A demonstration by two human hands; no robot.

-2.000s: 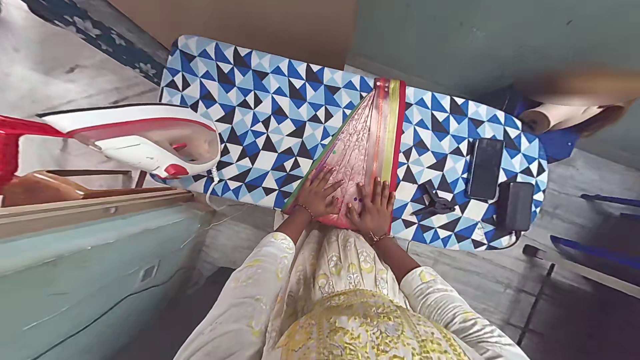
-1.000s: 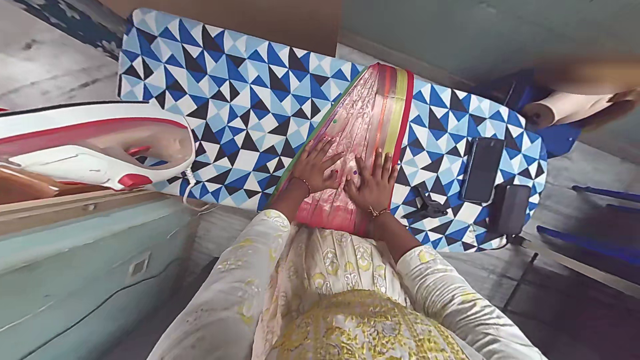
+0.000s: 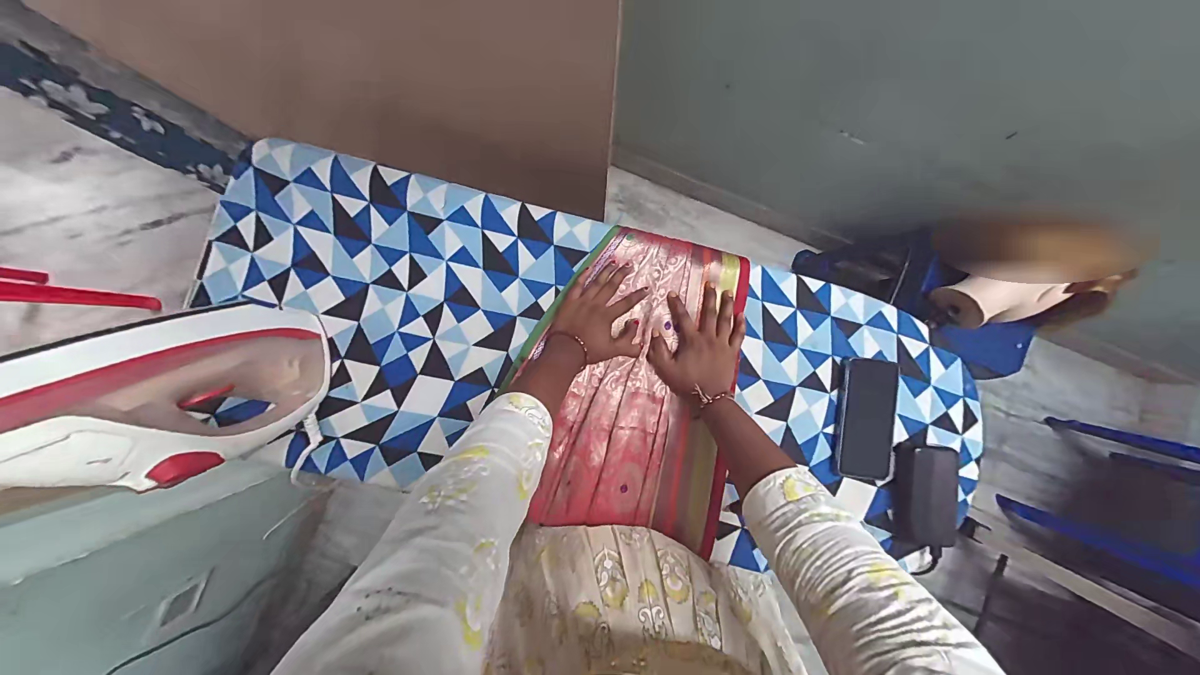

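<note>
A pleated pink and red patterned cloth (image 3: 609, 441) with green, yellow and red striped borders lies across the ironing board (image 3: 412, 253), which has a blue, black and white triangle cover. My left hand (image 3: 600, 314) rests flat with fingers spread on the cloth's left part. Beside it, my right hand (image 3: 698, 342) presses palm-down near the striped right border. Neither hand grips anything. The cloth's lower end reaches the front of my clothing. To the left stands a white and red steam iron (image 3: 169, 394), apart from both hands.
A smartphone (image 3: 866, 419) and a black power adapter (image 3: 926, 495) with a cable lie on the board's right end. Beyond it are a mannequin head (image 3: 994, 295) and blue-edged furniture (image 3: 1097, 534). A wall borders the far side; a greenish cabinet is at lower left.
Both hands have moved away from my body along the cloth, staying flat. The cloth spreads further toward me over the near edge. The view has shifted noticeably.
</note>
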